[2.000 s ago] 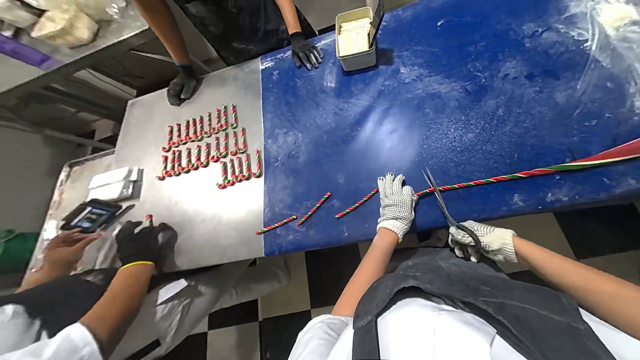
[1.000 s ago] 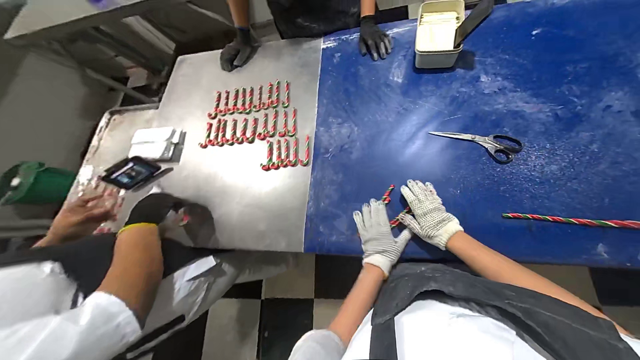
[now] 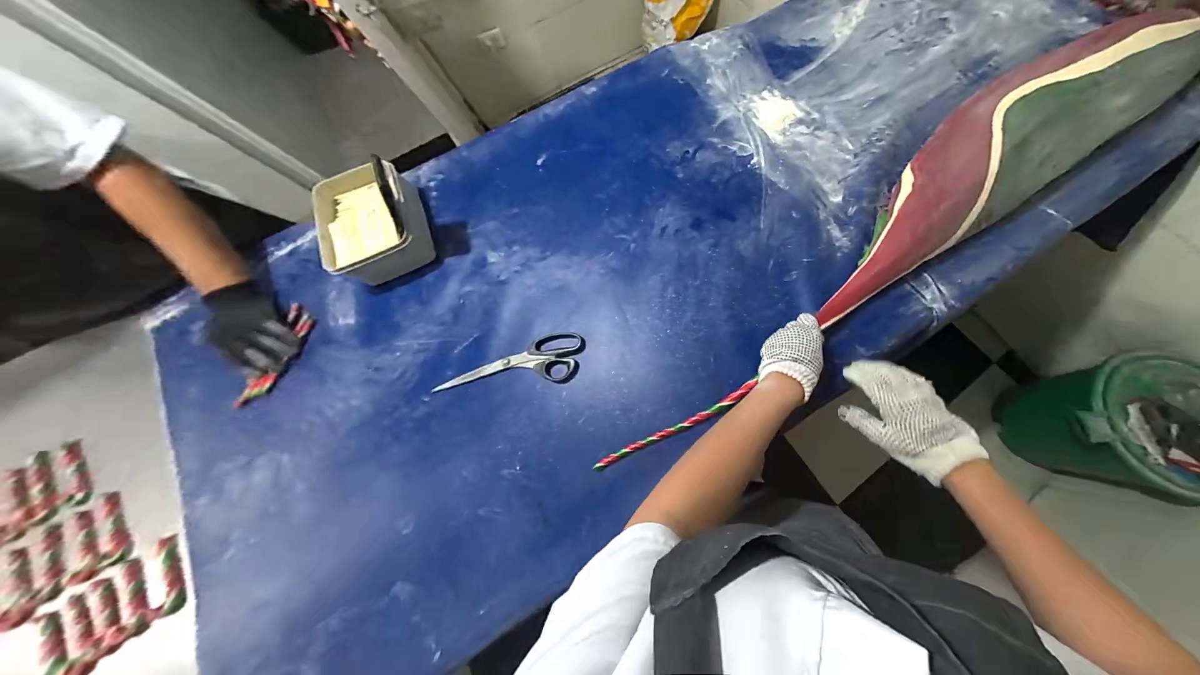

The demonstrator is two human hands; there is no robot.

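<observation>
My left hand [image 3: 793,356], in a white dotted knit glove, is closed around the narrow neck of a large red, green and cream candy mass [image 3: 984,141]. A thin twisted red and green candy rope [image 3: 684,425] trails from it toward the lower left on the blue table. To the right, beyond the table edge, my right hand [image 3: 907,419] wears a matching glove; its fingers are spread and it holds nothing. Scissors with black handles [image 3: 525,360] lie on the table, left of my left hand.
A co-worker's black-gloved hand [image 3: 251,330] presses on twisted candy pieces [image 3: 302,323] at the table's left. Behind is a metal tin [image 3: 403,258] of pale contents. Candy canes [image 3: 108,600] lie on the steel surface [image 3: 112,394]. A green bin [image 3: 1050,422] stands at right.
My hands have left the short candy pieces; my left now grips the candy mass's neck. The co-worker's black-gloved hand has reached onto candy pieces. The view has swung right.
</observation>
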